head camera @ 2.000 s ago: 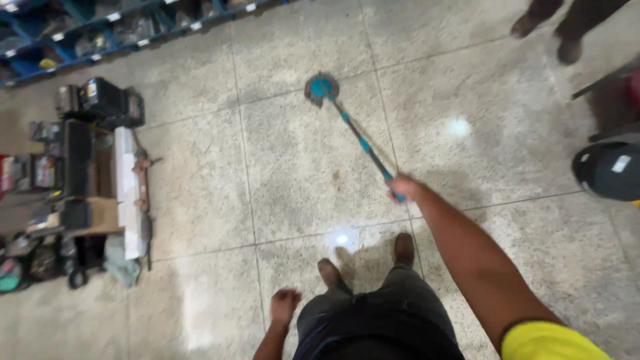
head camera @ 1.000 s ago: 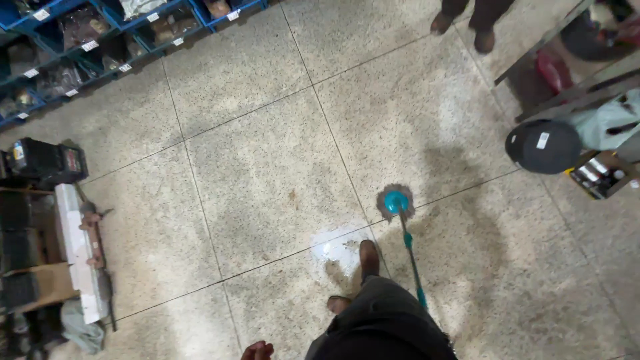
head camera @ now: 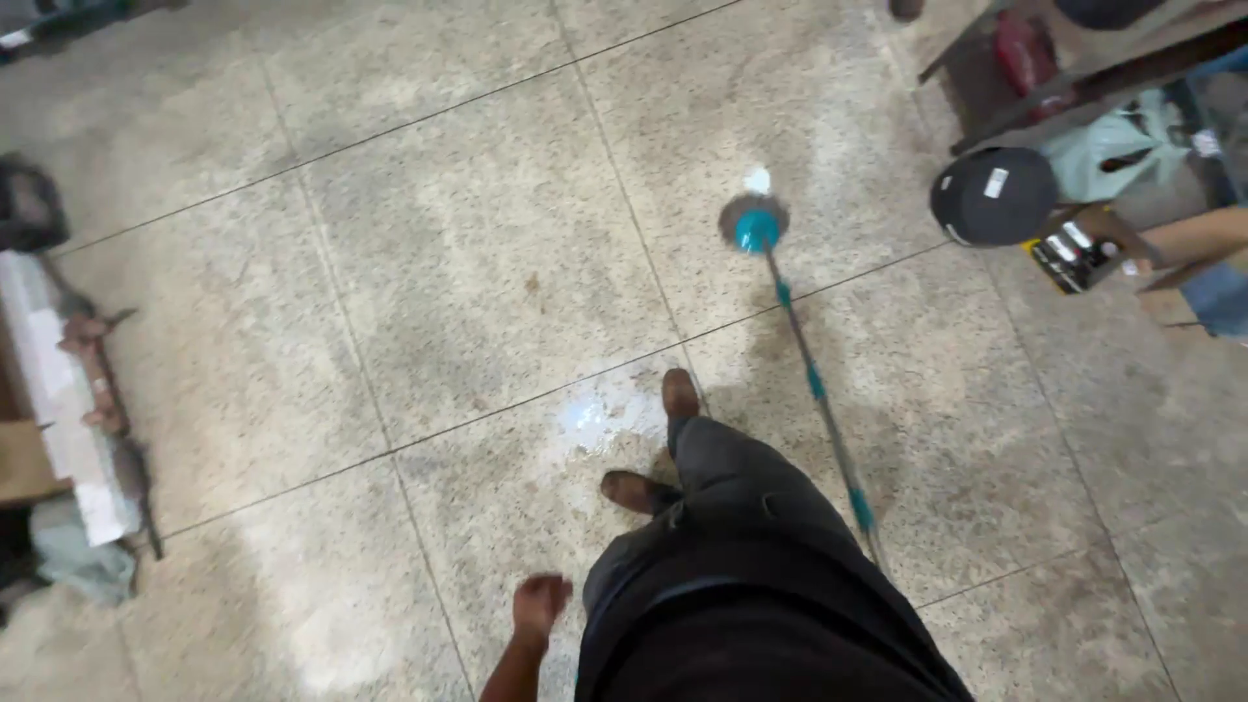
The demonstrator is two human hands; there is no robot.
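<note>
A round spin mop head [head camera: 757,230] with a teal centre and a grey-brown fringe rests on the speckled floor [head camera: 487,283], ahead and to the right of my shoes. Its long handle [head camera: 822,400], metal with teal joints, slants back along my right side and passes behind my body at the lower edge. My right hand is out of view, so its hold on the handle cannot be seen. My left hand [head camera: 542,600] hangs beside my left hip with its fingers curled and nothing visible in it. Wet shine lies on the floor by my shoes [head camera: 680,393].
At the right, a round black object [head camera: 994,197] stands by a low shelf [head camera: 1082,88] with a pale green plastic bag [head camera: 1111,146], a small box [head camera: 1071,255] and cardboard. At the left edge are a long white box [head camera: 68,390] and a grey-green cloth or bag [head camera: 83,551].
Two seconds ago my right hand showed on the mop handle; now it is out of view. Since one second ago the mop head has moved forward, away from my feet. The view has shifted.
</note>
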